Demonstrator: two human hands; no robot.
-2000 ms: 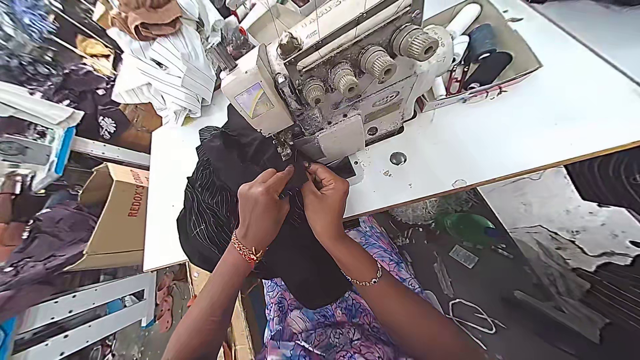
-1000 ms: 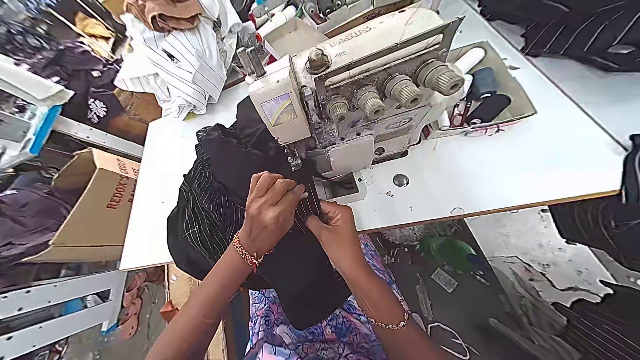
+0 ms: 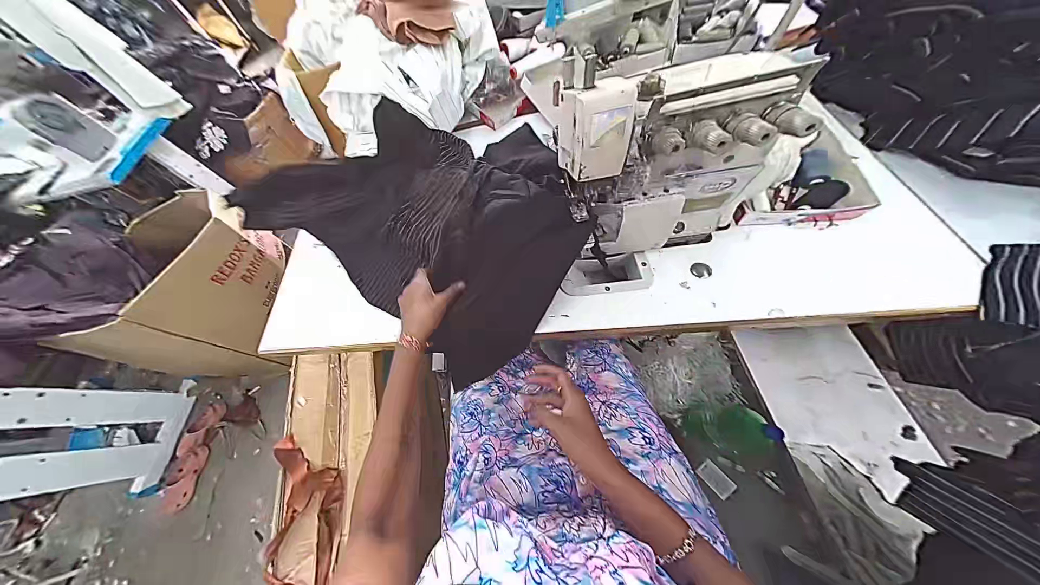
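Note:
A black pinstriped garment (image 3: 487, 219) lies spread over the left part of the white sewing table, its lower end hanging over the front edge. My left hand (image 3: 426, 305) grips its near part, thumb out to the right. Just right of the cloth stands an overlock sewing machine (image 3: 601, 130), with fabric close to its needle area. My right hand (image 3: 565, 410) is above my patterned clothing in front of the table, fingers loosely curled and apart, touching no cloth.
An open cardboard box (image 3: 191, 301) with dark cloth stands at the left. White garments (image 3: 406, 69) are heaped behind the table. A tray (image 3: 849, 183) of thread spools sits right of the machine. Dark striped fabric (image 3: 942, 89) is piled at the far right.
Both hands were together on the cloth by the needle. The left hand has moved left with the garment, which is now spread wider; the right hand has let go and come back toward me.

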